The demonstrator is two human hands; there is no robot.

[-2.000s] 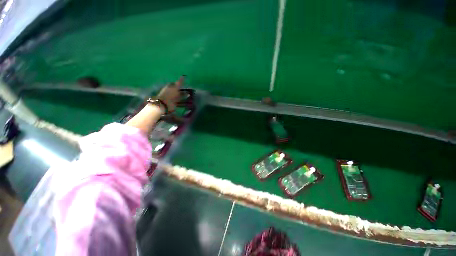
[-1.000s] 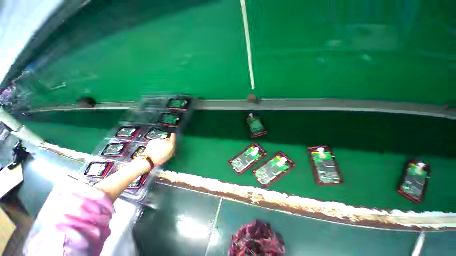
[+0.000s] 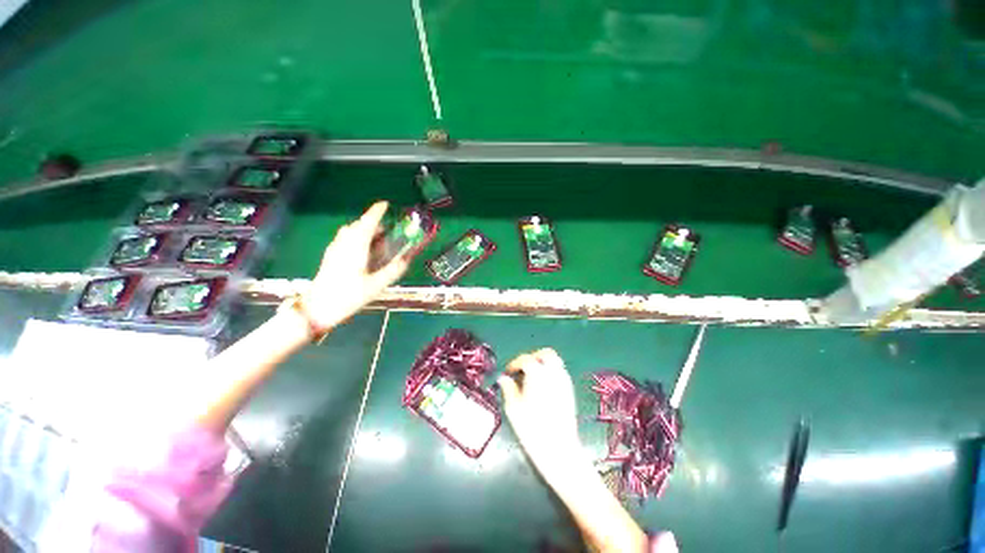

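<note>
My left hand (image 3: 351, 265) is at a red-rimmed phone half-assembly (image 3: 413, 231) on the green belt, fingers around its left end; whether it grips is unclear. My right hand (image 3: 540, 405) is over the bench, its bent fingertips beside the left pile of dark-red side pieces (image 3: 454, 354); anything pinched there is too small to tell. A resting phone unit (image 3: 462, 416) with a white face lies tilted against that pile. The right pile of side pieces (image 3: 639, 437) lies right of my right hand.
A clear blister tray (image 3: 230, 283) with several phones lies across the belt's left part. More phones (image 3: 540, 244) lie along the belt. A worn whitish ledge (image 3: 562, 302) separates belt and bench. A pale post (image 3: 918, 254) stands at right. A black slim tool (image 3: 794, 475) lies at right.
The view has shifted right. My left hand has moved from the tray to the phone beside it. My right hand, both full piles and the resting phone have come into view.
</note>
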